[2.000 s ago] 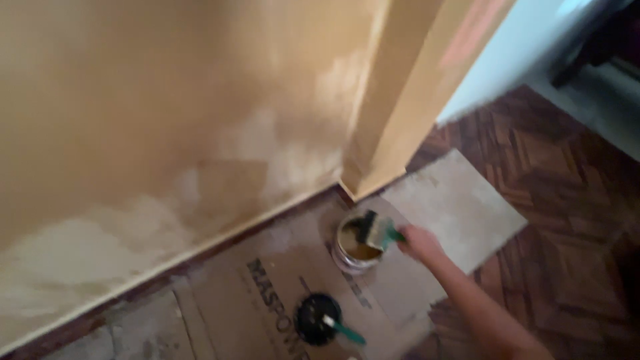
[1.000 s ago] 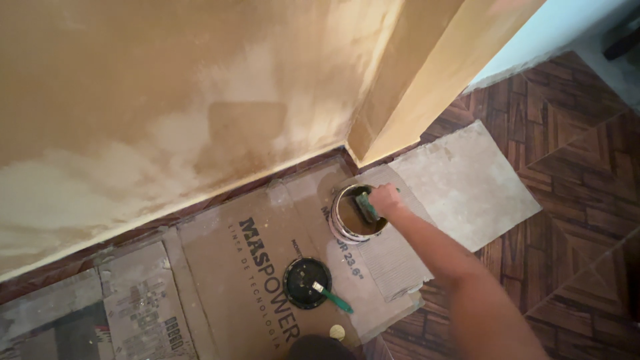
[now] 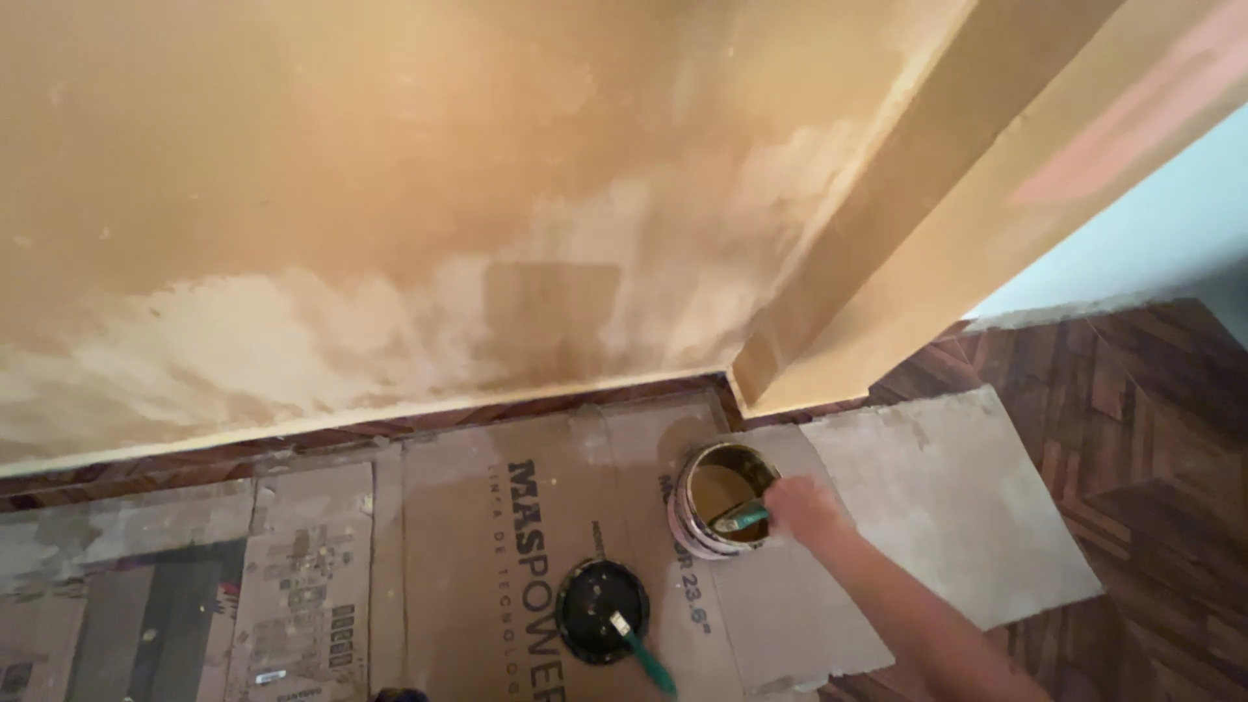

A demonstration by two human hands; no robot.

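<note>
My right hand point(image 3: 804, 512) grips the green handle of a paintbrush point(image 3: 743, 518), whose head is down inside the mouth of a round paint bucket point(image 3: 690, 531). Ochre-brown paint point(image 3: 723, 487) shows in the bucket. Left of it, a round black lid point(image 3: 590, 595) lies on the cardboard, and a second paintbrush point(image 3: 643, 655) with a green handle rests across its edge. My left hand is out of the picture.
Flattened cardboard sheets point(image 3: 458, 585) cover the wooden floor point(image 3: 1160, 487) along the wall's foot. The wall point(image 3: 390, 195) is ochre with paler patches. A projecting wall corner point(image 3: 877, 244) stands just behind the bucket. A dark rounded thing point(image 3: 401, 694) shows at the bottom edge.
The brush in my right hand has stayed at the bucket; its head, over the rim two seconds ago, is now lower inside. The view has shifted, showing more wall.
</note>
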